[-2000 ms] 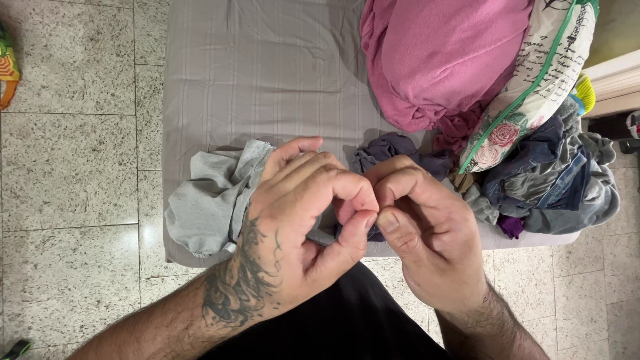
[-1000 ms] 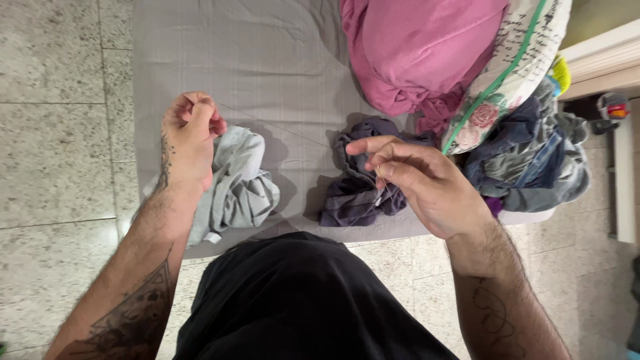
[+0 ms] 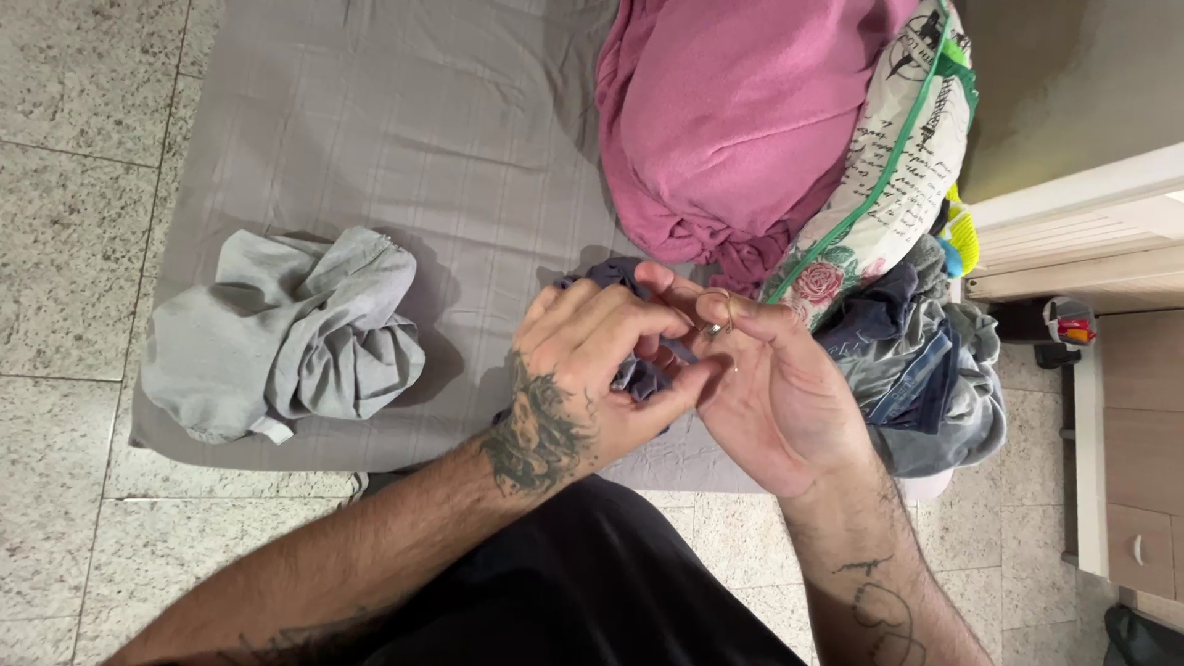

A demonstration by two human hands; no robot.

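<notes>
My right hand (image 3: pixel 786 379), palm turned up, pinches a small shiny metal item (image 3: pixel 713 329) with a thin thread-like loop (image 3: pixel 728 307) between thumb and fingers. My left hand (image 3: pixel 592 356) meets it from the left, its index finger and thumb curled close to the item; whether it grips a strand is not visible. Behind the hands lies a crumpled dark purple-grey garment (image 3: pixel 606 271), partly hidden. A crumpled light grey cloth garment (image 3: pixel 296 333) with a small white tag rests to the left on the grey bed sheet (image 3: pixel 416 139).
A pink blanket (image 3: pixel 731 120) is heaped at the upper right, beside a patterned pillow (image 3: pixel 902 185) with green piping. Dark and grey clothes (image 3: pixel 934 370) are piled at the bed's right corner. Wooden drawers (image 3: pixel 1138 444) stand far right, and speckled floor tiles (image 3: pixel 65 277) surround the bed.
My hands were together, then wide apart one second ago; now they are together again. My right hand has turned palm up, showing the small metal item.
</notes>
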